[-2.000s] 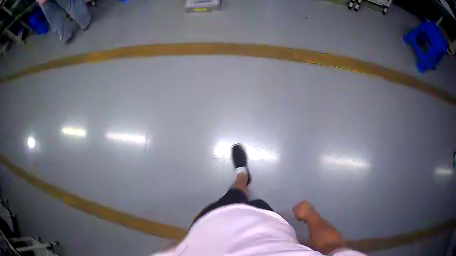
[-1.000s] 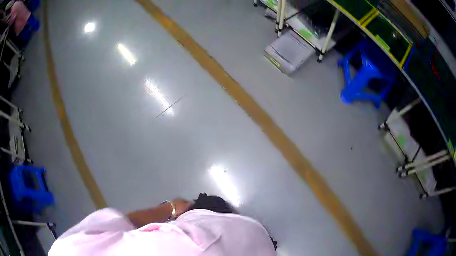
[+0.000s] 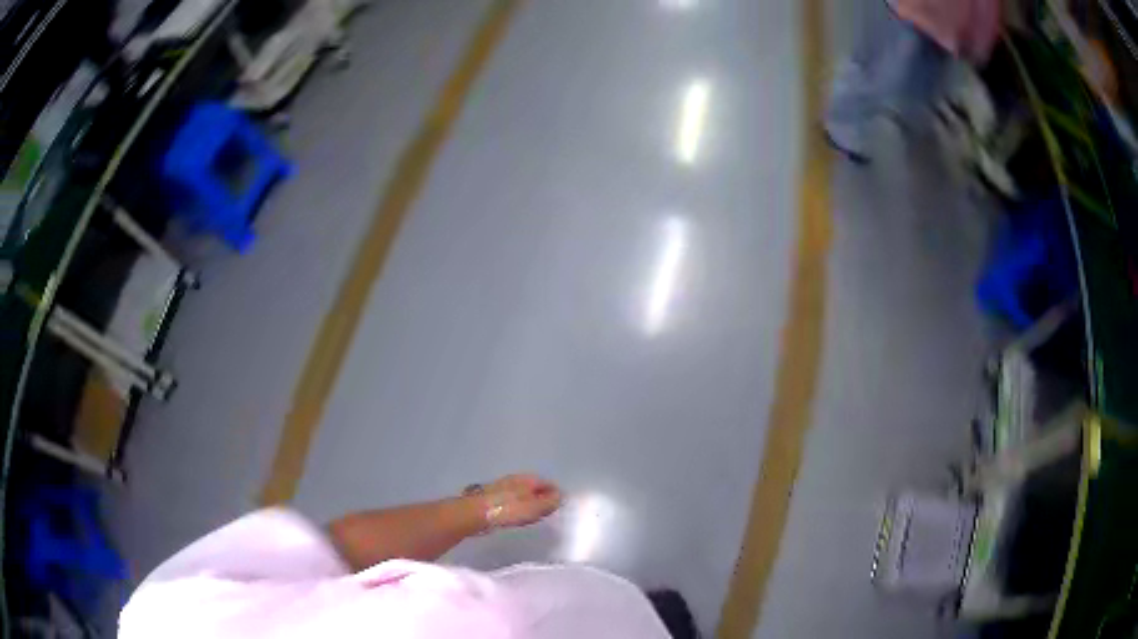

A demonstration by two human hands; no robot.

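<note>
My left hand (image 3: 524, 498) shows at the bottom centre, in front of my pink-white top, above the grey shiny floor (image 3: 537, 312). A band or bracelet is on its wrist. The hand is small and blurred and its fingers look curled. I see no object in it, but cannot tell if the fingers are closed. My right hand is out of the picture.
Brown-yellow lines (image 3: 362, 262) run along both sides of the aisle. Blue stools stand at left (image 3: 225, 172) and right (image 3: 1030, 268) by green-topped benches. A person in grey trousers (image 3: 889, 75) is at the upper right. A pale box (image 3: 924, 541) is on the floor at lower right.
The view has turned, so the aisle now runs away ahead between two rows of benches. My left hand now shows extended beyond my top. My right hand, seen two seconds ago, is gone from view.
</note>
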